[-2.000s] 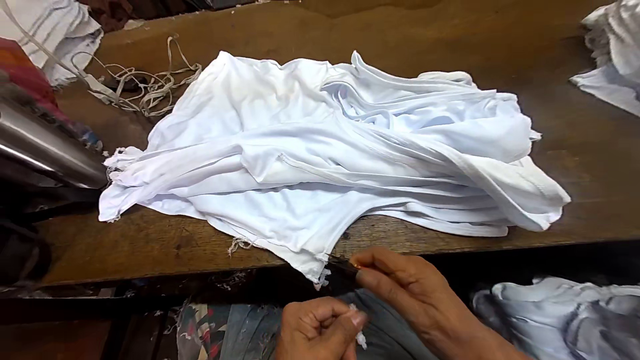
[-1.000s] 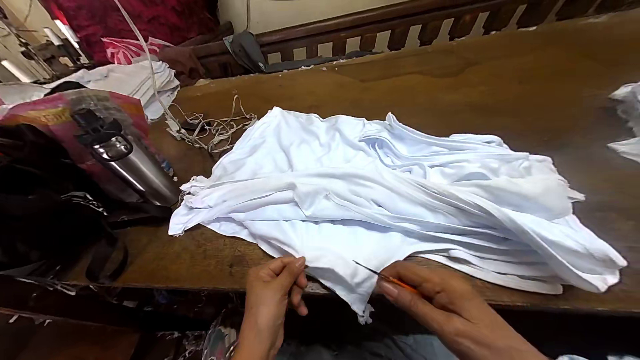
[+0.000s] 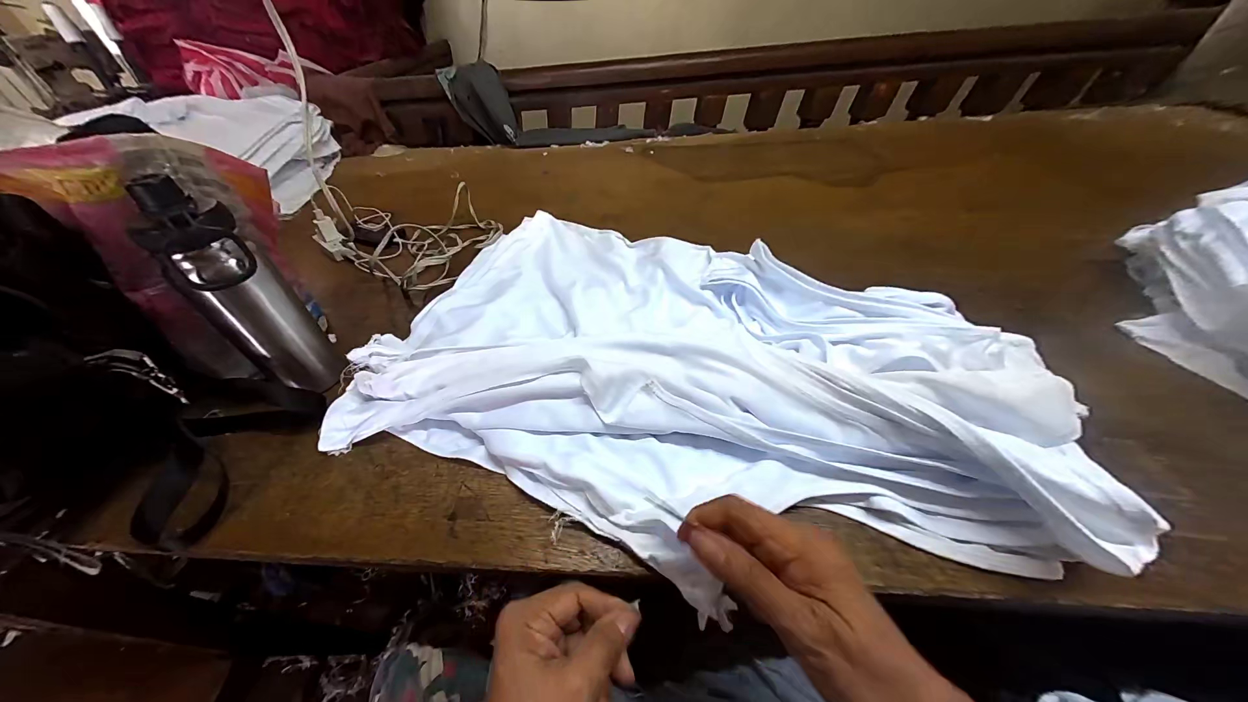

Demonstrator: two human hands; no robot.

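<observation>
White knit fabric pieces or garments (image 3: 624, 380) lie in a loose, layered pile on the wooden table, with one frayed corner hanging over the front edge. Below that edge, left of the hanging corner, my left hand (image 3: 565, 643) has its fingers curled in; a tiny pale bit shows by the thumb tip, and whether it is pinched is unclear. My right hand (image 3: 780, 585) is at the right side of the corner, thumb and fingers drawn together close to the cloth. Whether it holds a tool is hidden by the fingers and blur. Loose threads (image 3: 559, 525) stick out from the lower hem.
On the left stand a steel bottle (image 3: 253, 312), a pink plastic bag (image 3: 88, 185) and a black bag with a strap (image 3: 68, 390). Tangled white cord (image 3: 419, 244) lies behind the cloth. More white fabric is stacked back left (image 3: 244, 136) and far right (image 3: 1199, 283).
The left hand has come off the cloth edge and moved down below it. The orange-handled pointed tool seen in the right hand one second ago is no longer visible.
</observation>
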